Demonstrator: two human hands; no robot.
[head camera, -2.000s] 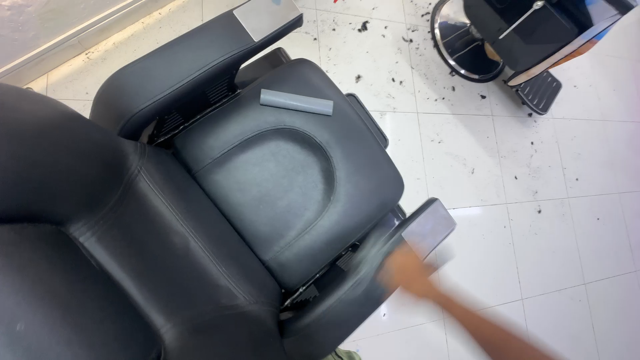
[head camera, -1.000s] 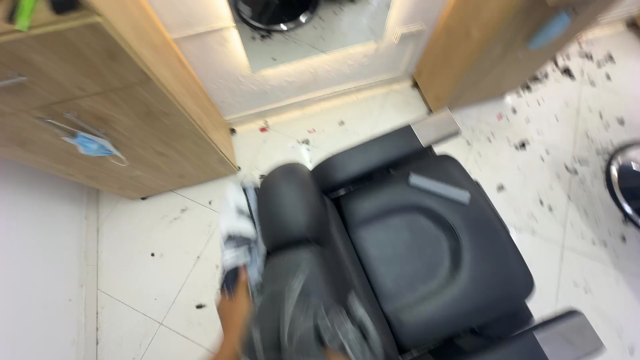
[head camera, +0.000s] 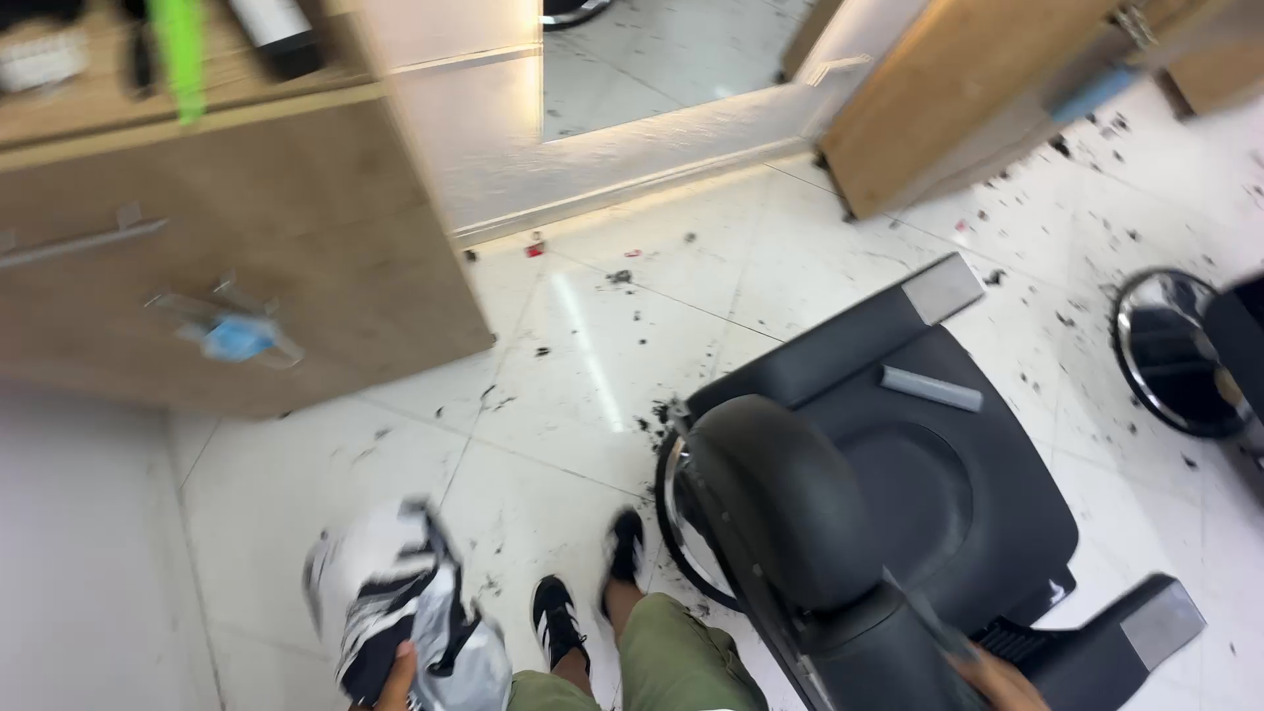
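Observation:
My left hand, at the bottom edge, grips a bunched black-and-white cloth that hangs over the floor left of my legs. My right hand is blurred at the lower right, beside the backrest of the black barber chair. A thin dark item seems to be at its fingers, too blurred to name, so its grip cannot be told. On the chair's seat lies a grey strip-like object, near the front edge.
Cut hair is scattered over the white tiled floor. A wooden cabinet with a blue face mask on its handle stands left. A wall mirror and another wooden cabinet are ahead. A second chair's round base is at right.
The view has swung widely toward the cabinets. The cloth, at the chair's back one second ago, is now out to the left over the floor in my left hand. The grey strip stays on the seat.

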